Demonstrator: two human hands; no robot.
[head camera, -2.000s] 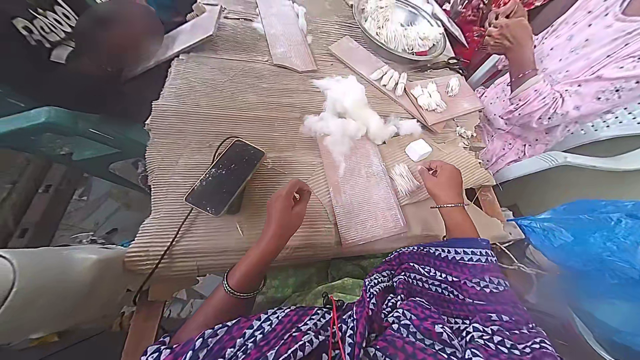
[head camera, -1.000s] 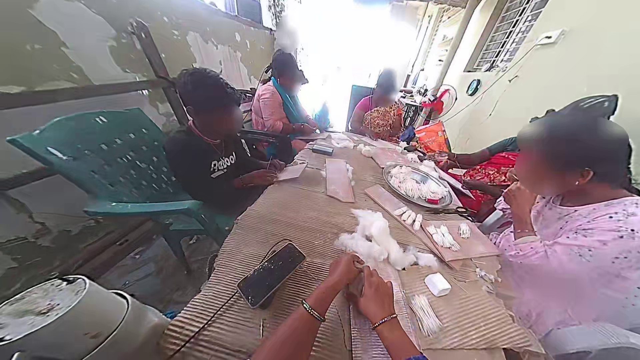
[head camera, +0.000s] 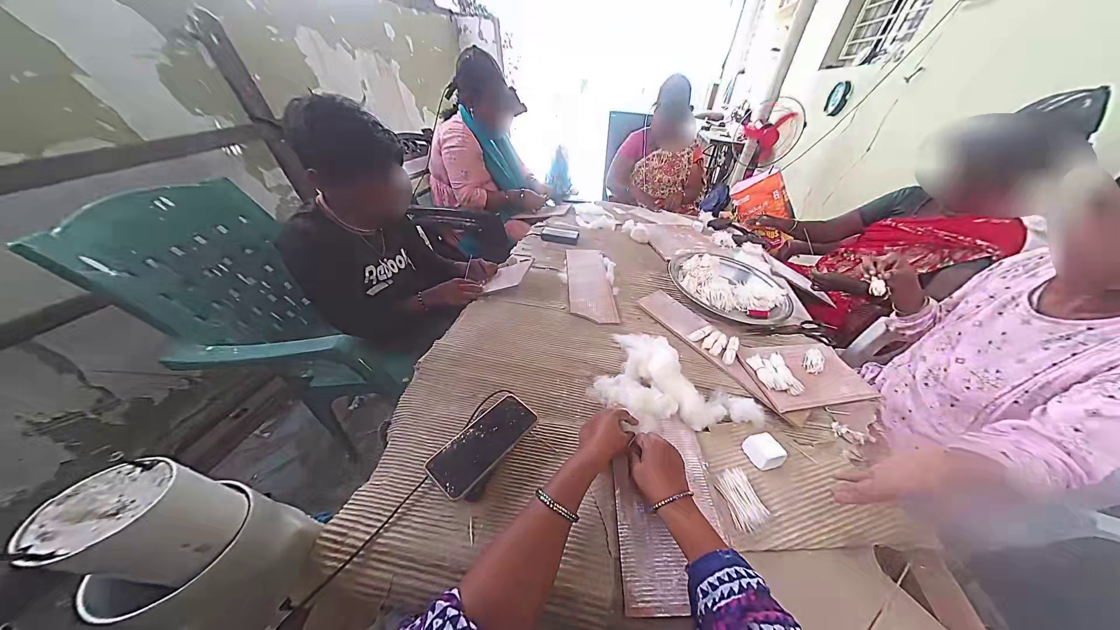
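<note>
My left hand and my right hand meet, fingers bent, at the near edge of a loose white cotton pile. Both are over the far end of a board with a ridged, shiny surface. Whether cotton is between the fingertips cannot be told. Right of the board lie a bundle of thin white cotton wicks and a small white block-like container. A smartphone with a cable lies left of my left hand.
Corrugated cardboard covers the table. Beyond are a steel plate of wicks and boards with wick bundles. Several people sit around; a co-worker's hand is at the right. A green plastic chair and pale buckets stand left.
My hands were apart two seconds ago, the right beside the wicks; they have come together at the cotton. The view has tilted up strongly. The co-worker's hand at the right has lowered toward the table.
</note>
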